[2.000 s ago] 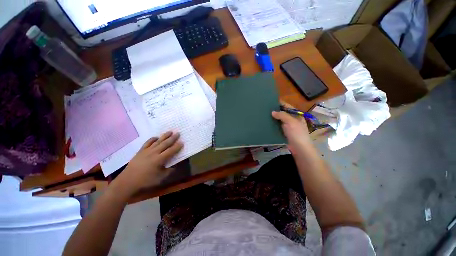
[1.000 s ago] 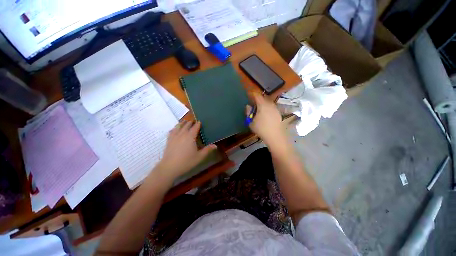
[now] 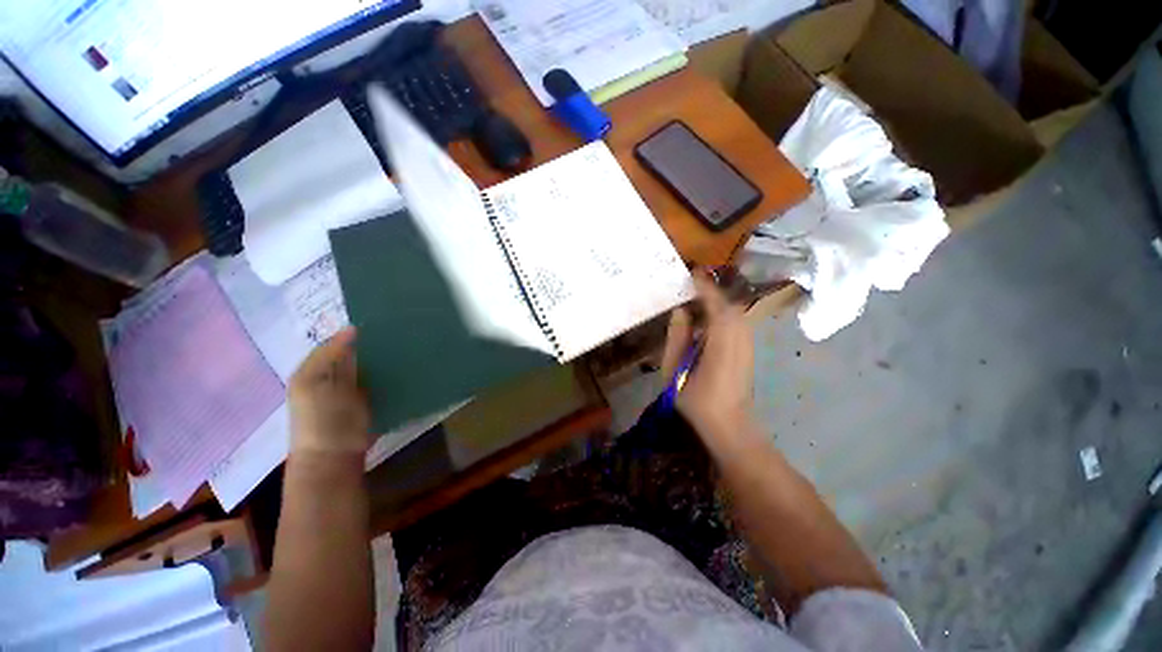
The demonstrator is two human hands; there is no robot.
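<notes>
A spiral notebook (image 3: 593,248) lies open on the desk, with handwriting on its right page and some white pages standing up in mid-turn. Its dark green cover (image 3: 414,318) is swung out to the left over the form pad (image 3: 312,178). My left hand (image 3: 328,395) holds the left edge of the green cover. My right hand (image 3: 714,363) is at the notebook's lower right corner, slightly blurred, with a blue pen (image 3: 684,372) held in it. A pink form copy (image 3: 198,369) lies left of the pad.
A mobile phone (image 3: 697,175), a blue stapler-like object (image 3: 580,108), a black mouse (image 3: 500,138) and a keyboard (image 3: 421,89) lie behind the notebook. A plastic bottle (image 3: 96,236) is at left. Crumpled white material (image 3: 854,204) and cardboard boxes (image 3: 918,102) are at right.
The notebook was closed and now is open, its cover swung left over the pad. My left hand has moved left with the cover. My right hand has shifted slightly right and down with the pen.
</notes>
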